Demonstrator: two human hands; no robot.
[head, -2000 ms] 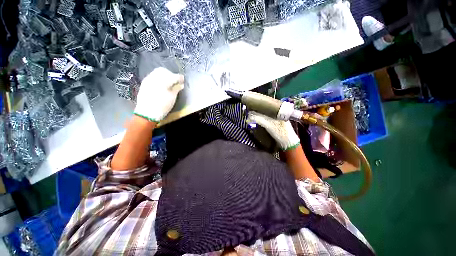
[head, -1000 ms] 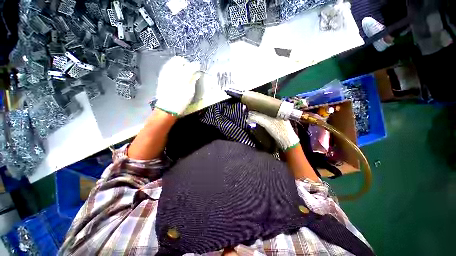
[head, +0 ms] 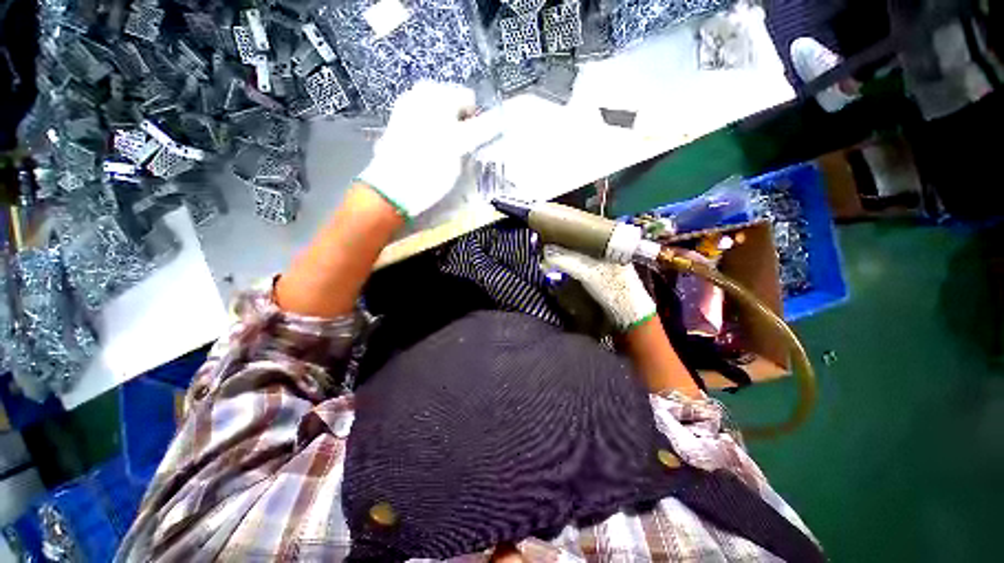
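Note:
My gloved right hand (head: 603, 284) is closed around the grey-beige air driver (head: 573, 229), held level at the table edge with its dark tip pointing left. My gloved left hand (head: 424, 148) is over the table, palm down, its fingertips just above a small cluster of silver screws or pins (head: 492, 178). Whether it holds anything small is hidden or too blurred to tell. A large shiny heap of thin silver pieces (head: 413, 55) lies beyond the left hand. The striped cloth (head: 501, 264) lies on my lap below the driver tip.
Dark perforated parts (head: 198, 66) are piled at the far left of the white table (head: 672, 94). A small dark plate (head: 619, 117) lies near the table edge. The air hose (head: 798, 368) curves right past a cardboard box (head: 765, 297) and a blue bin (head: 826, 236). A person's shoe (head: 817, 68) shows upper right.
My left hand has moved right and away from me over the table, from beside the dark parts to the small silver cluster. My right hand and the driver have barely moved.

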